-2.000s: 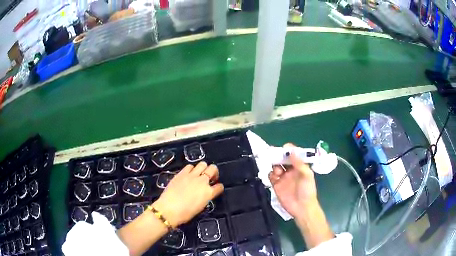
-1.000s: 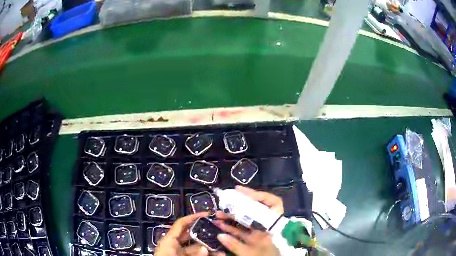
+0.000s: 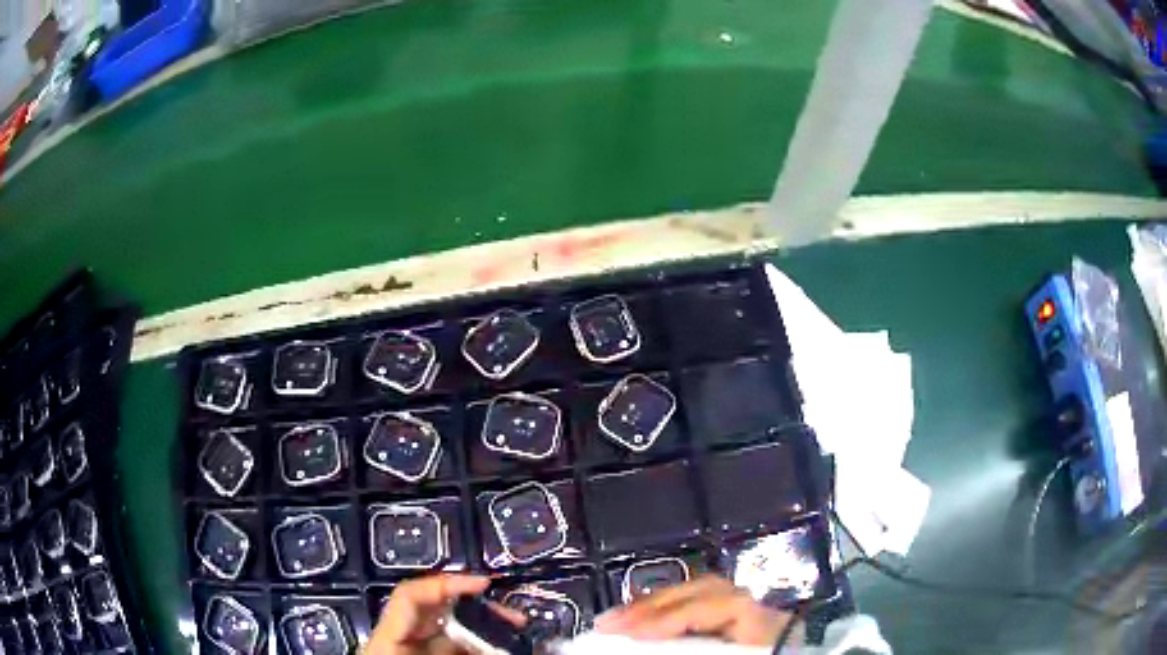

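Note:
My left hand (image 3: 416,614) is at the bottom edge, partly cut off, and holds a black smartwatch housing (image 3: 490,627) with a silvery rim, tilted. My right hand (image 3: 698,612) is just to its right, blurred, fingers curled on the white dispensing syringe (image 3: 640,640), which is mostly cut off and hidden. The syringe tip cannot be made out. Under the hands lies the black blister tray (image 3: 579,384), with rows of silver-rimmed housings in its pockets; several pockets at right hold none.
White wiping paper (image 3: 870,422) lies right of the tray. The blue dispenser controller (image 3: 1075,384) with a lit switch stands at far right, with a thin cable nearby. A second filled tray (image 3: 109,422) is at far left. A pale post (image 3: 851,122) rises from the cream divider strip (image 3: 576,250).
My right hand has come from the paper side to the housing in my left hand. Over the last second both hands moved lower in the picture, and the housing is now seen more edge-on.

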